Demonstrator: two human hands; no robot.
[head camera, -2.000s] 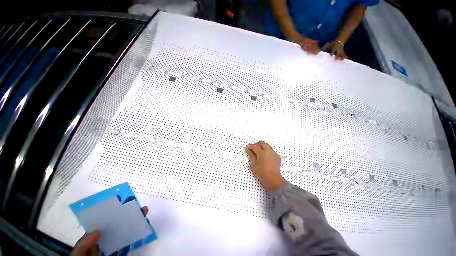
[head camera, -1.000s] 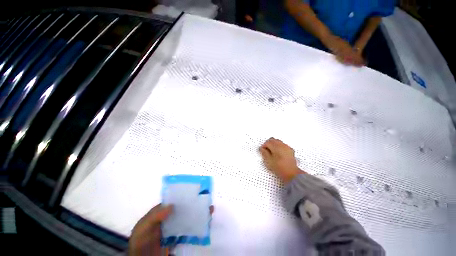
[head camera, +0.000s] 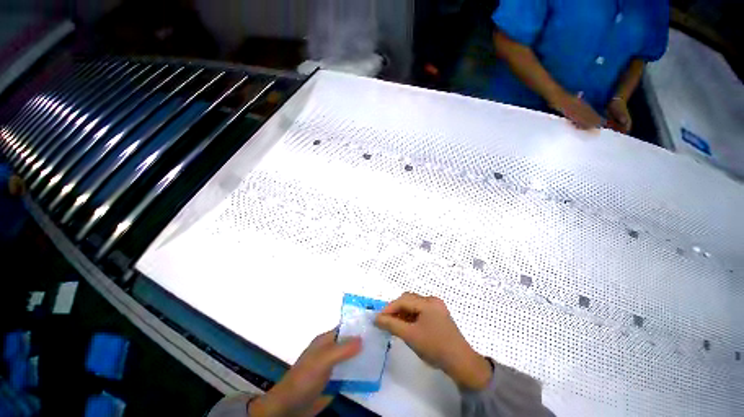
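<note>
My left hand (head camera: 306, 370) holds a palm-sized white sheet (head camera: 363, 350) on a glossy blue backing (head camera: 359, 386) over the near edge of the panel. My right hand (head camera: 428, 330) is at the top of the white sheet, thumb and fingertips pinched together. Whether a small piece is between them is too small to tell. The large white dotted panel (head camera: 326, 220) lies in front of me, with small grey squares (head camera: 526, 280) spaced in two rows on it.
A roller conveyor (head camera: 135, 163) curves away at left. Blue packs (head camera: 107, 355) and a white card (head camera: 65, 298) lie at lower left. A person in blue (head camera: 571, 41) stands across the panel, hands at its far edge. Another white surface (head camera: 693, 89) is at right.
My right hand has left the panel and come to the white sheet. My left hand and the sheet have moved right in the picture. The view has shifted, showing the lower-left packs.
</note>
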